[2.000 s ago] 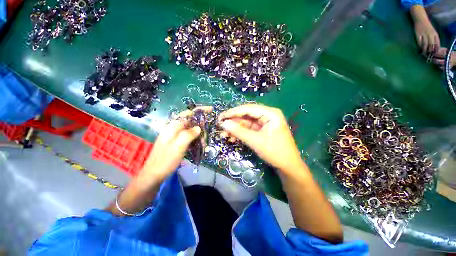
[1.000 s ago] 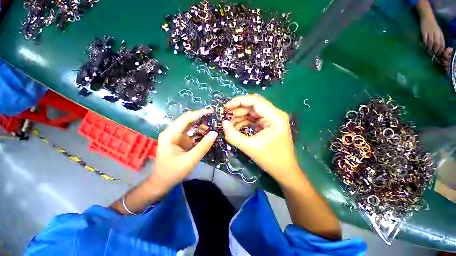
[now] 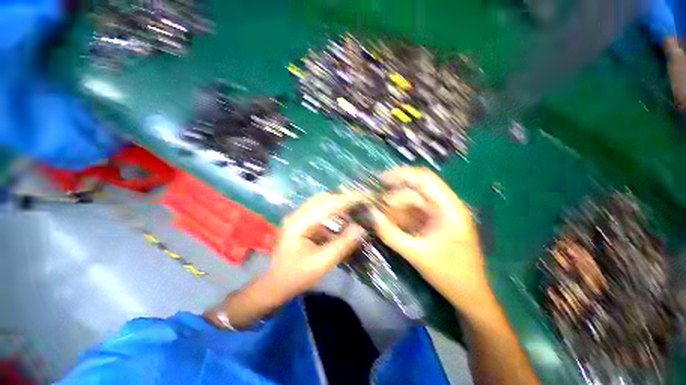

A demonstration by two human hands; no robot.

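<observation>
The frame is blurred by motion. My left hand point(image 3: 312, 237) and my right hand point(image 3: 432, 229) meet fingertip to fingertip above the bench's near edge. A small dark metal fitting point(image 3: 364, 213) shows between the fingertips; its exact shape and any ring on it cannot be told. A bright metal glint shows inside my left hand's curled fingers. Beneath and just beyond the hands lie pale curved rings point(image 3: 342, 162) and a small pile of rings point(image 3: 387, 280), partly hidden by the hands.
A mixed ring-and-fitting pile point(image 3: 395, 94) lies ahead, a dark fittings pile point(image 3: 239, 129) ahead left, another pile point(image 3: 147, 30) at far left. A large ring pile point(image 3: 613, 282) is at right. Red plastic crates point(image 3: 214, 214) stand left below the green bench point(image 3: 511, 188). Blue-clothed people show at both upper corners.
The view has shifted and blurred, so the piles and hands appear further right and lower. My hands stay together at the fingertips. More blue clothing shows at upper left.
</observation>
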